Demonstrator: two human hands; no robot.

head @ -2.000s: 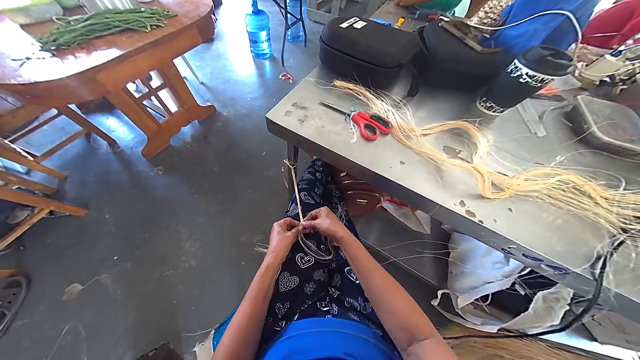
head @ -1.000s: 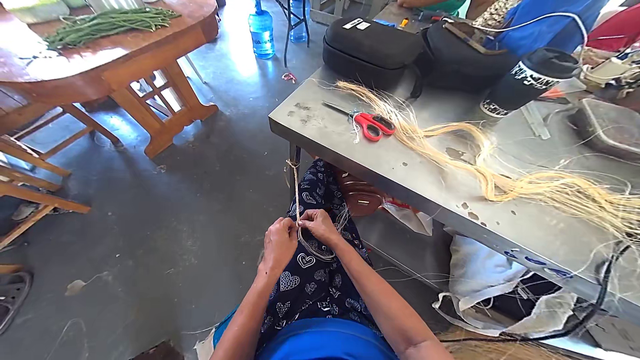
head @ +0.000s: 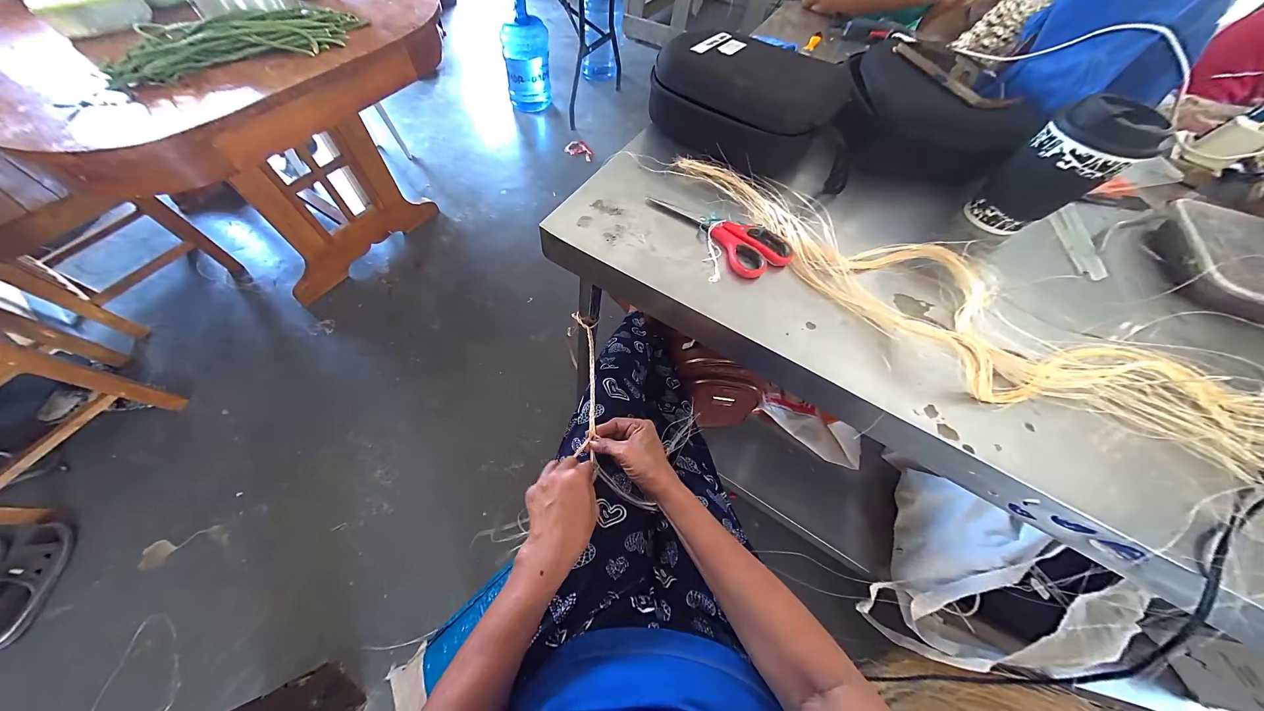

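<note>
A thin braided cord of pale fibre [head: 592,380] runs taut from the table leg [head: 590,301] down to my hands above my lap. My left hand [head: 563,499] grips strands at the cord's lower end. My right hand [head: 635,452] pinches strands at the same spot, its fingertips close to the left ones. Loose strands hang below and beside the hands. On the grey table [head: 790,336] lie red-handled scissors [head: 746,247], blades pointing left, and beside them a long wavy bundle of pale fibre [head: 973,346].
Two black cases [head: 746,94] and a black patterned cup [head: 1062,163] stand at the table's back. A white cloth bag [head: 963,538] and a brown bag [head: 726,390] are beneath it. Left are a wooden table [head: 326,94] with green beans [head: 232,41] and wooden chairs. A person's arm shows across the table.
My left hand has dropped a little below the right and turned, its back now facing up. The fingertips of both hands remain at the cord's lower end.
</note>
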